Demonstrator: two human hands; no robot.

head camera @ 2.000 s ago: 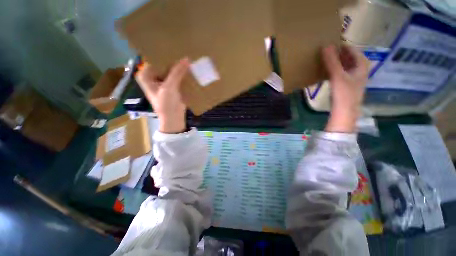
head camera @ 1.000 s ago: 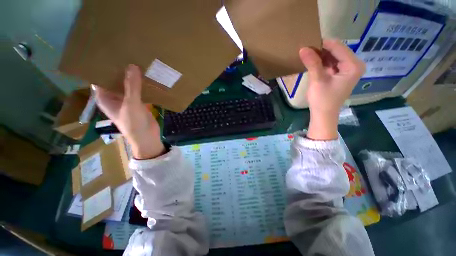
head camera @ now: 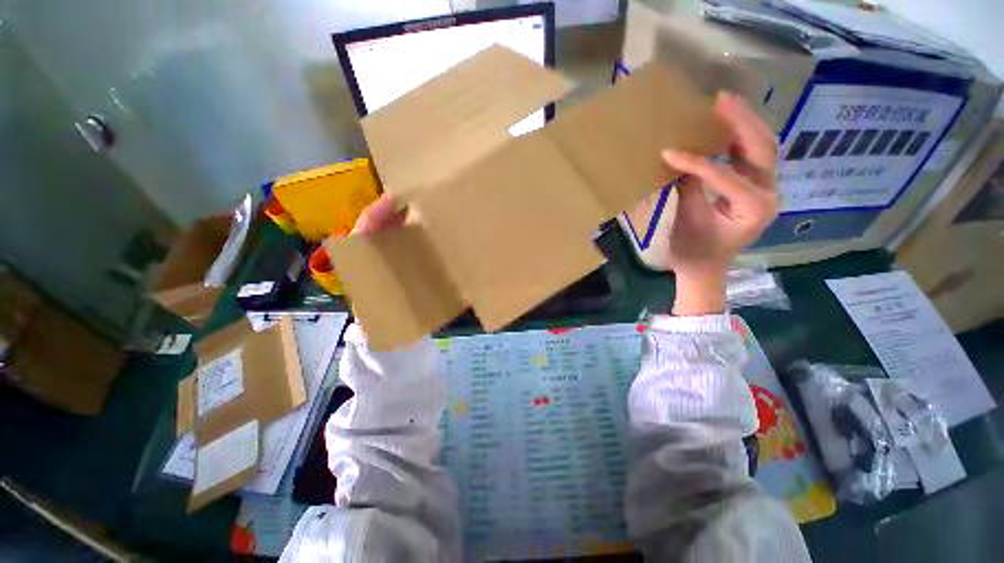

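Observation:
A larger brown corrugated carton (head camera: 512, 225), unfolded with flaps out, is held up in front of the monitor and above the desk mat. No label shows on the side facing me. My left hand (head camera: 378, 216) holds its left side and is mostly hidden behind a flap. My right hand (head camera: 721, 187) grips the right flap between thumb and fingers. The pale blue desk mat (head camera: 539, 440) lies below, between my sleeves.
A small flattened carton with two labels (head camera: 233, 390) lies on a clipboard (head camera: 319, 341) at left. Behind are a yellow holder (head camera: 327, 198), the monitor (head camera: 440, 55) and a storage box (head camera: 870, 143). A clear plastic bag (head camera: 870, 423) and printed sheet (head camera: 914, 341) lie right.
The carton has been turned and now shows a plain side with its flaps spread. It is lower and looks smaller. My left hand has gone behind it. The monitor and yellow holder have come into view.

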